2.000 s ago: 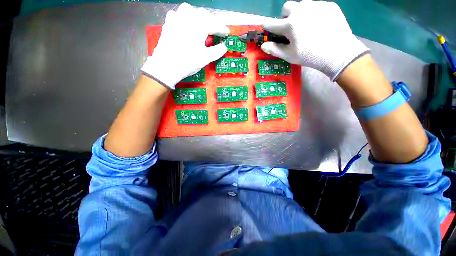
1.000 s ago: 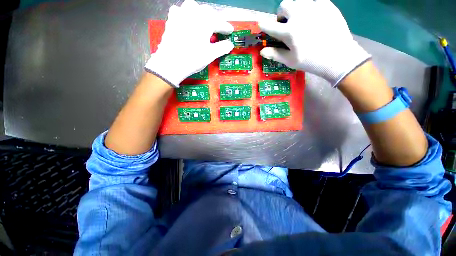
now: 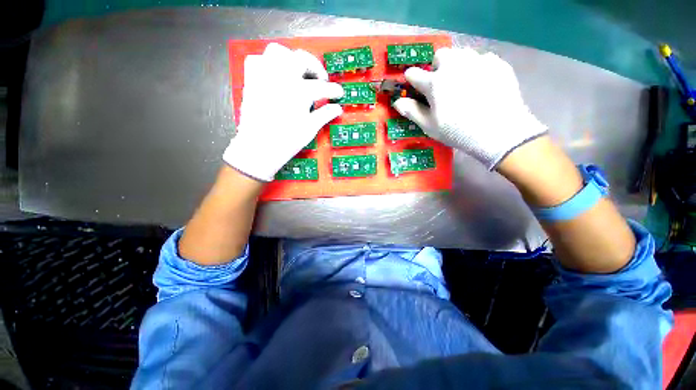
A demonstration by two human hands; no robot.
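Several green circuit boards [image 3: 353, 135] lie in rows on a red-orange pad [image 3: 381, 187]. My left hand [image 3: 284, 110], in a white glove, covers the pad's left part and holds the left end of a second-row board [image 3: 357, 94] between thumb and fingers. My right hand [image 3: 477, 103], gloved, with a light blue wrist strap, is closed around dark side cutters [image 3: 392, 87]. Their jaws point left at that board's right end; whether they touch it is too small to tell. My hands partly hide the left and right board columns.
The pad lies on a shiny metal plate [image 3: 122, 114] beside a green belt [image 3: 519, 30]. A long black object [image 3: 650, 141] lies at the plate's right end. A blue tool with yellow end [image 3: 675, 72] and dark equipment are far right. A black tote [image 3: 76, 297] is lower left.
Both hands have moved toward me, from the top-row middle board to the second-row one. The top-row middle board now lies free on the pad, and the top-right board is uncovered.
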